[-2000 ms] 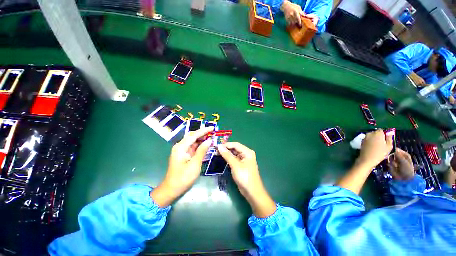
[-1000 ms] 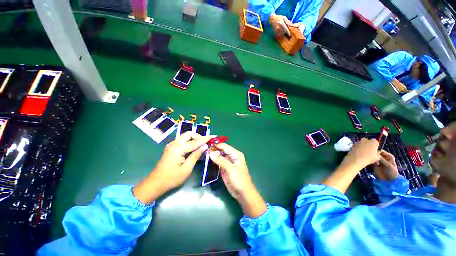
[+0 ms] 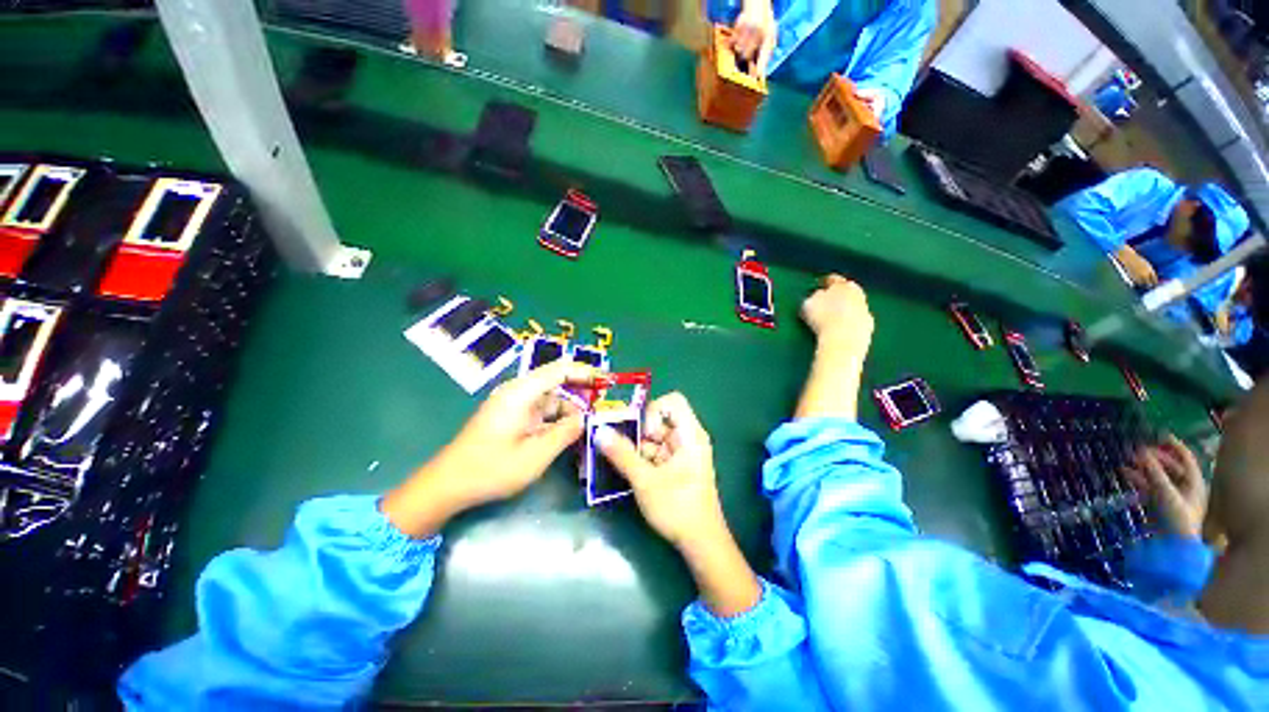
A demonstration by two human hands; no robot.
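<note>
My left hand (image 3: 518, 434) and my right hand (image 3: 674, 470) hold a red phone housing (image 3: 622, 380) and an LCD module (image 3: 610, 477) between them. The housing's red edge shows at the top, between my fingertips. The white-edged module with a dark screen hangs below it, with my right thumb on its face. My fingers hide how the two parts meet. Several LCD modules (image 3: 490, 342) with orange tails lie fanned out just beyond my left hand.
A parts tray (image 3: 153, 376) with red-and-white housings is at left by a metal post (image 3: 265, 153). Phone subassemblies (image 3: 569, 224) lie beyond. A neighbour's arm (image 3: 835, 376) reaches across at right, near a black gridded tray (image 3: 1051, 466). A person opposite handles orange blocks (image 3: 843, 123).
The LCD module in my hands now shows its dark face more squarely, with my right thumb over it. The neighbour's arm has reached forward to where a phone subassembly lay.
</note>
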